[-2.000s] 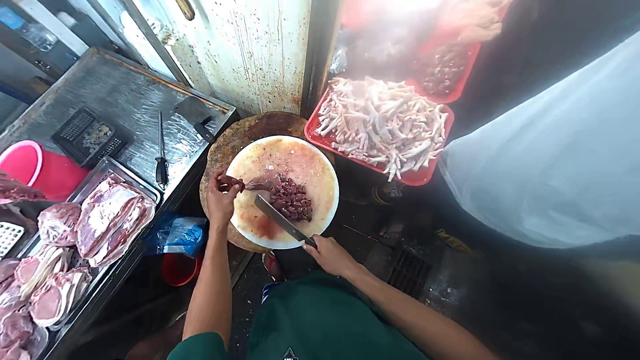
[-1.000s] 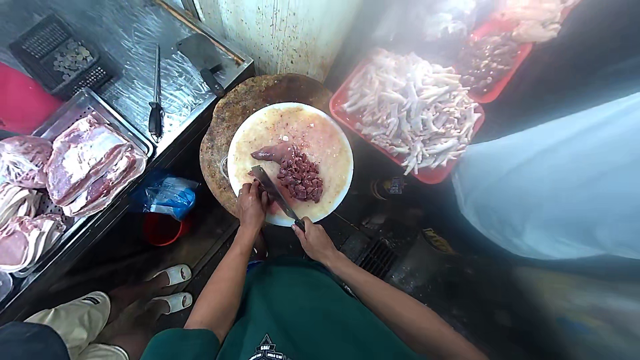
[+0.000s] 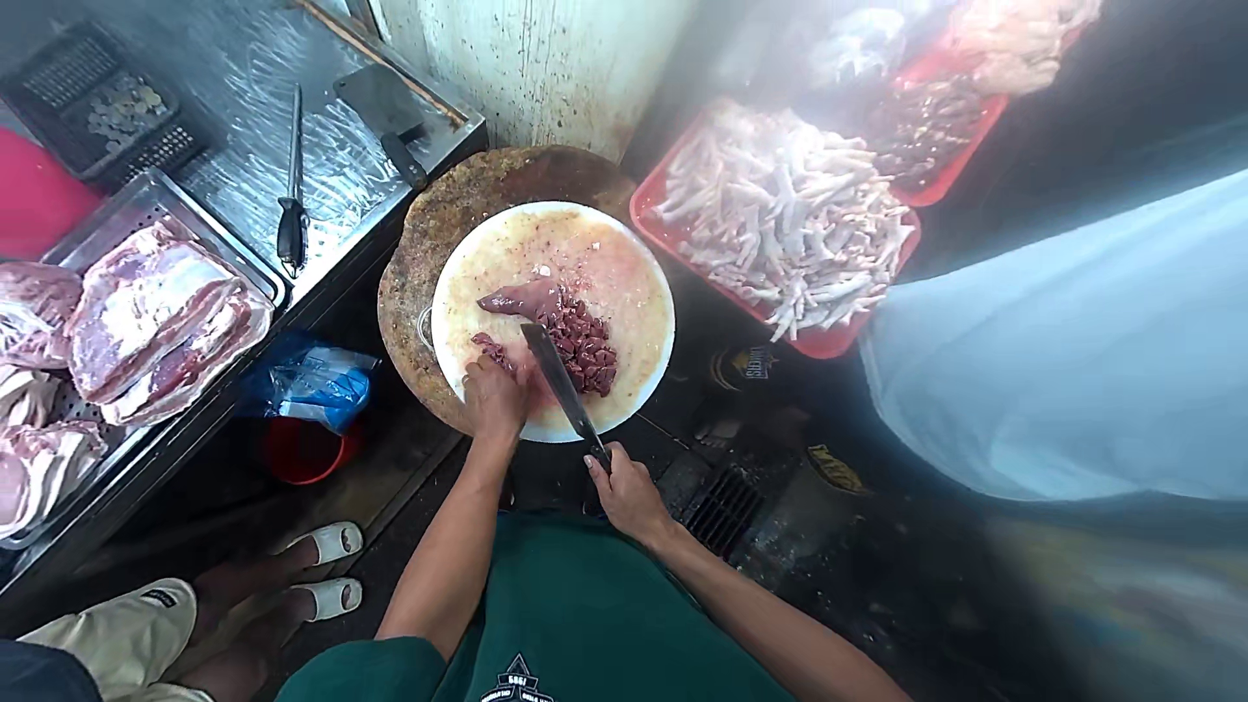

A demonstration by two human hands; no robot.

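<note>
A round white cutting board [image 3: 624,263] lies on a wooden chopping block [image 3: 409,283]. Diced dark red meat [image 3: 585,351] is heaped right of its centre, touching a larger uncut piece of meat [image 3: 522,298]. My right hand [image 3: 629,492] grips the handle of a knife [image 3: 561,380]; its blade lies across the board, between the diced heap and my left hand. My left hand [image 3: 494,395] is low on the board's left side, its fingertips at a small strip of red meat [image 3: 492,349]. Whether they pinch that strip is not clear.
On the steel table [image 3: 341,185] at left are a cleaver [image 3: 385,112], a sharpening steel [image 3: 293,185], a black basket [image 3: 88,107] and a tray of meat slabs [image 3: 166,322]. Red trays of chicken feet [image 3: 780,214] stand at right. A person's feet in white sandals [image 3: 336,570] are lower left.
My left hand has moved from the board's upper left edge to its lower left side. The large meat piece it held two seconds ago now lies on the board. The view has shifted.
</note>
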